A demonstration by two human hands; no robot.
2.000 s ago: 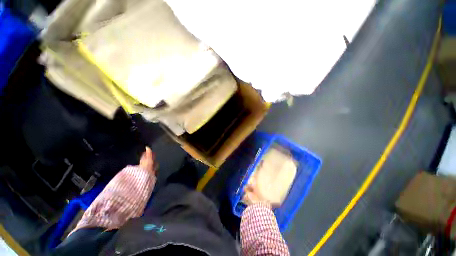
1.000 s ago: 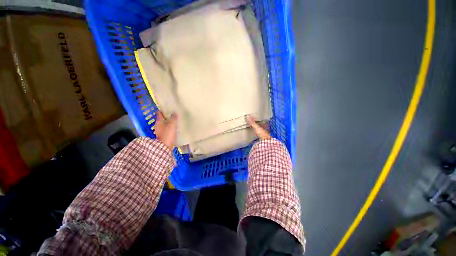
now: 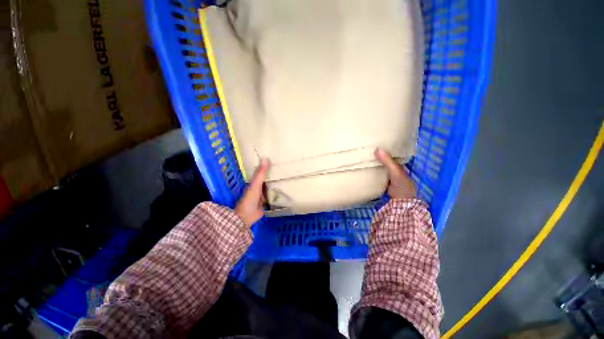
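Observation:
A stack of beige bag panels (image 3: 331, 86) lies in a deep blue plastic crate (image 3: 301, 248) in front of me. Yellow binding tape (image 3: 222, 93) runs along the left edge of a lower panel. My left hand (image 3: 253, 197) grips the stack's near left corner, thumb on top. My right hand (image 3: 399, 179) grips the near right side, thumb on top. The fingers of both hands are mostly hidden under or beside the panels. The far end of the stack is cut off by the picture's top edge.
A brown carton (image 3: 79, 86) with black lettering stands left of the crate. Another blue container (image 3: 86, 278) is at the lower left. A yellow floor line (image 3: 530, 248) curves along the grey floor at the right. A blurred metallic object (image 3: 579, 294) is at the lower right.
Since two seconds ago the view has moved to the crate, and both hands have come onto the panels. In the last second the crate and stack appear larger and further right.

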